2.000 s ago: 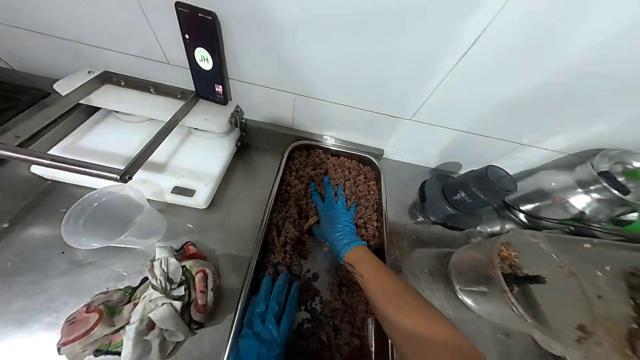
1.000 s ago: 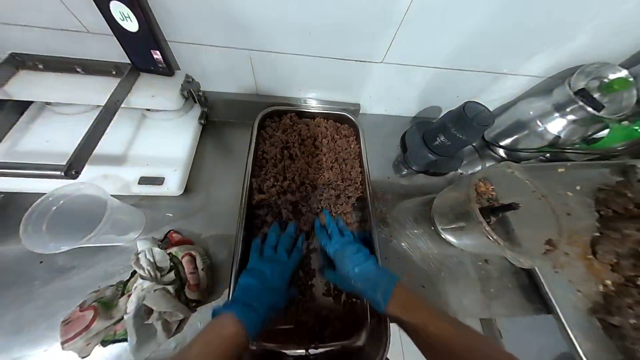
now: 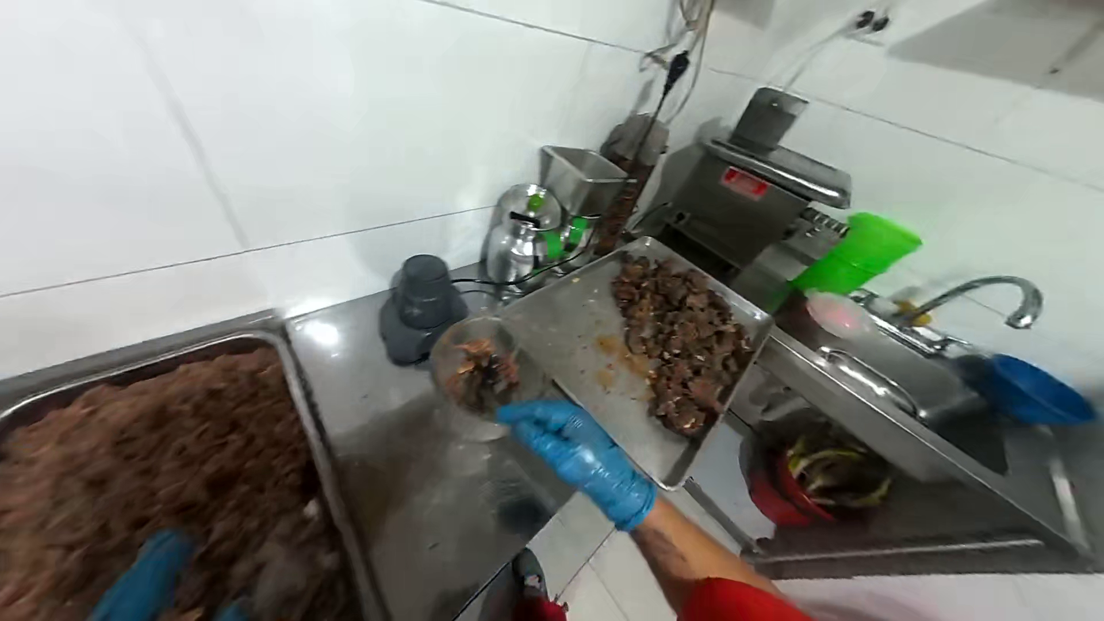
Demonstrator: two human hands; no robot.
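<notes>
My right hand, in a blue glove, reaches to a clear container that holds meat scraps and a dark blade piece. Its fingertips are at the container's near rim; whether they grip it cannot be told. My left hand, also gloved in blue, is blurred and partly cut off at the bottom left, over ground brown meat in a deep steel pan. Right of the container, a shallow metal tray bears a heap of brown meat chunks.
A dark grey appliance base with a cord stands behind the container. Metal vessels and a steel machine are farther back. At the right are a sink faucet, a green container, a blue basin and a red bucket.
The view has swung far to the right. My right hand has left the ground meat in the pan and moved right to the clear container. My left hand is still at the pan.
</notes>
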